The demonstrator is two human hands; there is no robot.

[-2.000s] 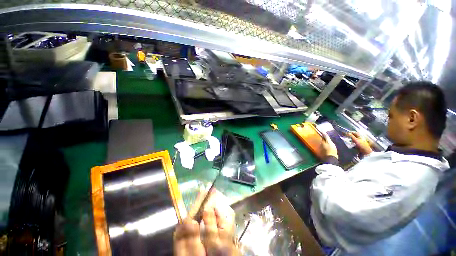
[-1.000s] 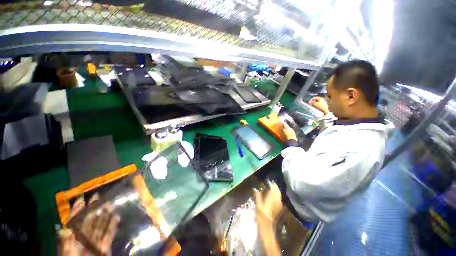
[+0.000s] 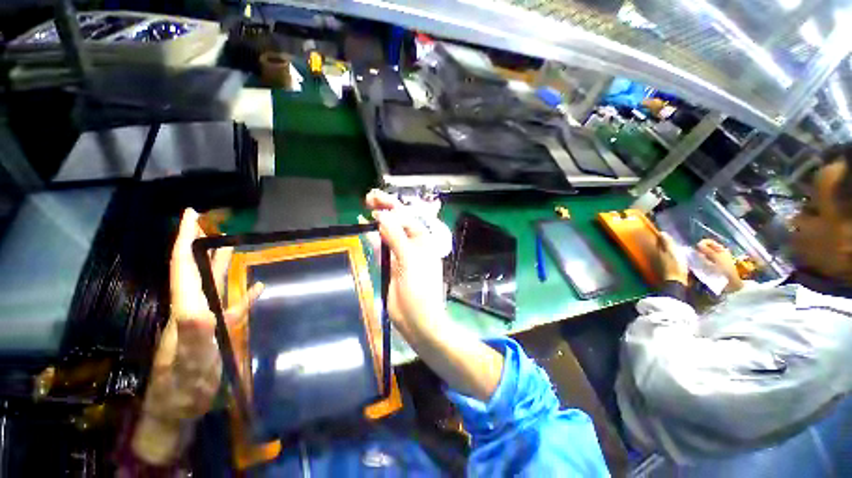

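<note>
A see-through cover glass with a thin black border (image 3: pixel 299 234) is held up above the orange jig (image 3: pixel 392 403). My left hand (image 3: pixel 191 308) grips its left edge, with fingers showing through the glass. My right hand (image 3: pixel 407 257) grips its upper right corner. The dark, glossy display panel (image 3: pixel 313 341) lies inside the orange frame and shows through the glass, with bright light bands on it. The jig's lower part is partly hidden behind the glass border.
Dark glossy panels (image 3: pixel 486 266) lie right of my right hand, then a blue stick (image 3: pixel 541 257) and a pale-faced screen (image 3: pixel 576 258). A parts tray (image 3: pixel 448 184) stands behind. Stacked panels (image 3: pixel 103 271) are at left. A neighbour in a pale jacket (image 3: pixel 738 373) works at right.
My right hand has come back from the box of clear film at right to the glass. The glass is now held upright-looking over the jig by both hands, and the view has shifted.
</note>
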